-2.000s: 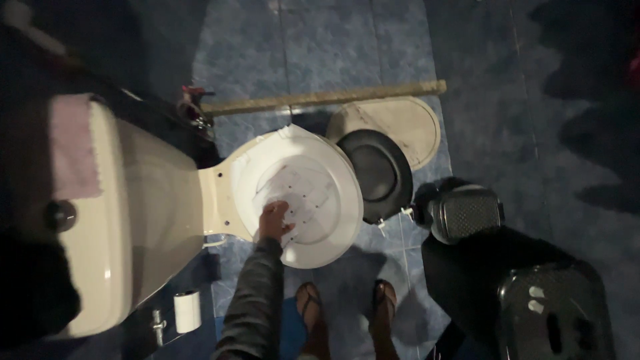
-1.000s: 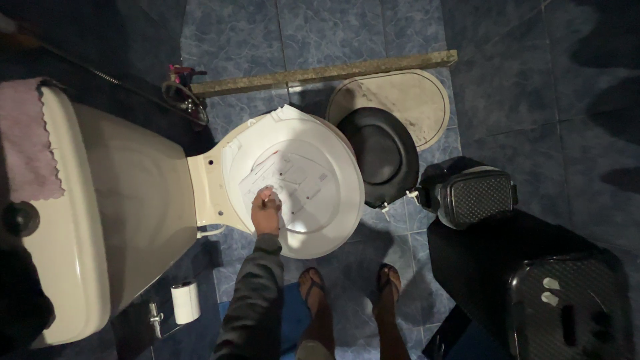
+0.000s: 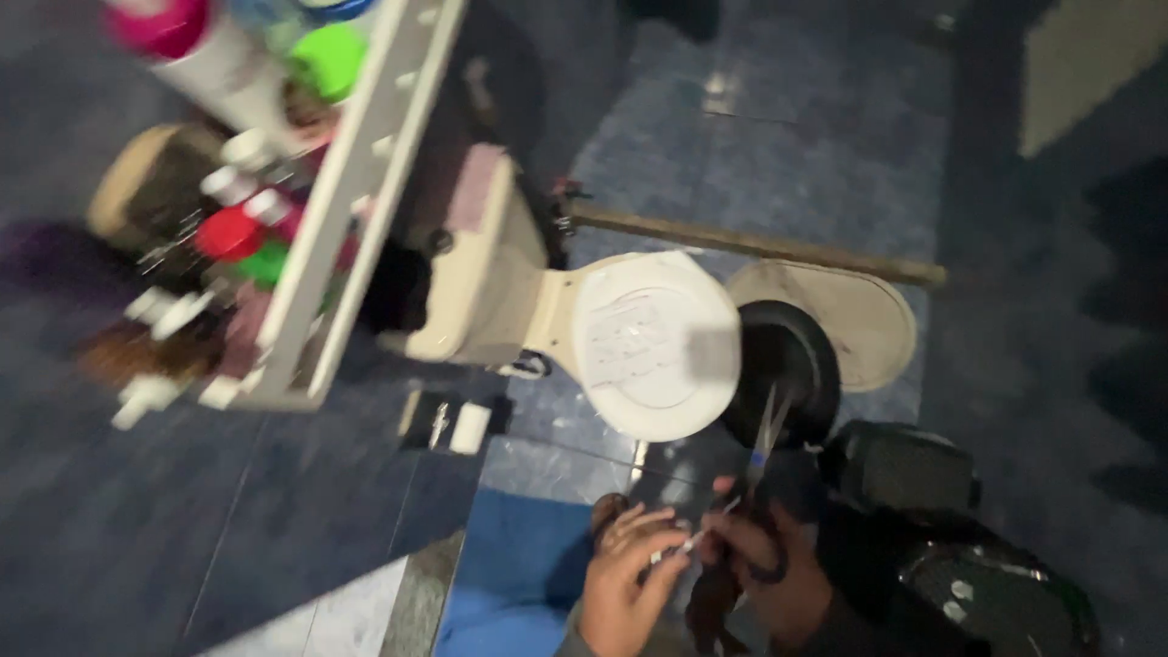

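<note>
Near the bottom of the view, my left hand (image 3: 630, 570) pinches a small white item (image 3: 671, 547) between thumb and fingers; blur hides what it is. Close beside it on the right, my right hand (image 3: 776, 570) holds a pair of scissors (image 3: 766, 447), with the blades pointing up and slightly apart. The fingertips of both hands nearly meet at the small item. Beyond them, a round white basin or lid (image 3: 716, 392) rests on the cream toilet (image 3: 552, 315), with papers or a marked sheet (image 3: 630, 333) on it.
A black round lid (image 3: 821, 365) and a cream oval lid (image 3: 881, 319) lie right of the toilet, below a long bar (image 3: 748, 245). A shelf (image 3: 351, 201) crowded with bottles stands at left. Black bins (image 3: 912, 465) are at lower right; a blue mat (image 3: 511, 566) lies on the floor.
The hand that was over the white round surface is off it; both hands are now together near the bottom, with scissors in view. The view has shifted widely, bringing in the shelf.
</note>
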